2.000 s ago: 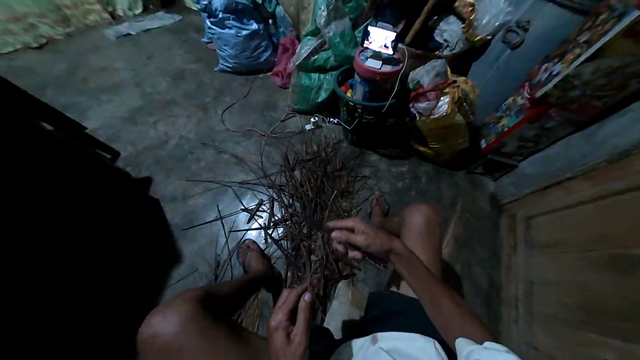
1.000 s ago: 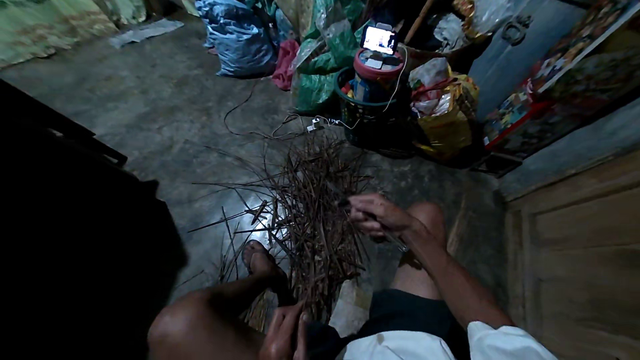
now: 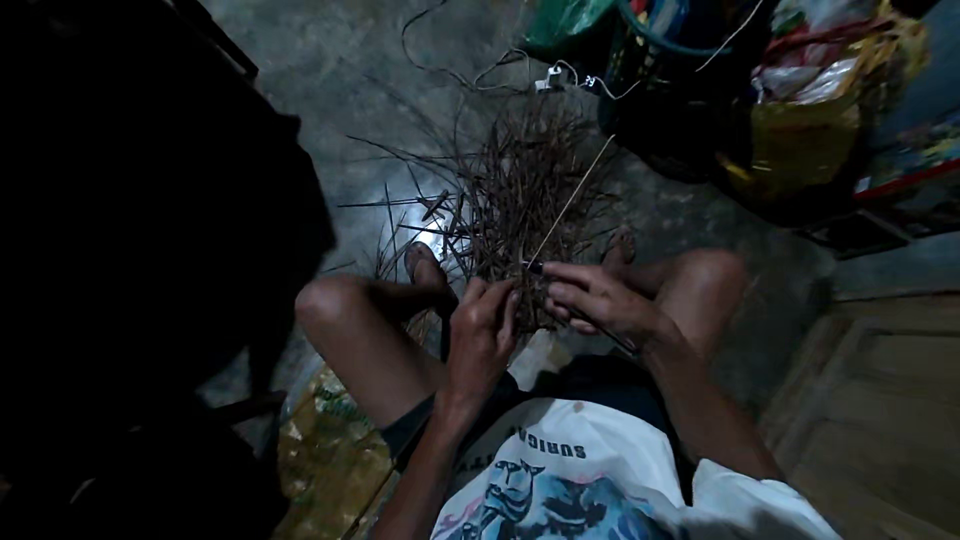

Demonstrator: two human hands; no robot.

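A loose heap of thin brown sticks or stalks (image 3: 525, 187) lies on the floor between my feet. My right hand (image 3: 600, 300) grips a dark, slim tool, possibly a knife, whose far end shows below the palm. A pale, thin strip (image 3: 574, 199) slants up and right from beside that hand's fingertips. Close by, to its left, my left hand (image 3: 484, 326) has its thumb and forefinger pinched together over the heap's near end; whatever lies between them is too small to make out.
White plugs on a cord (image 3: 547, 79) lie beyond the heap. A dark basket with a green rim (image 3: 667, 37) and a yellow plastic bag (image 3: 802, 142) stand at the upper right. A large dark shape fills the left side. Wooden panelling (image 3: 892, 375) is at the lower right.
My left hand has come forward from my lap toward the heap. My right hand has drawn back from over the sticks, and the pale strip now shows by it. The view has tilted down.
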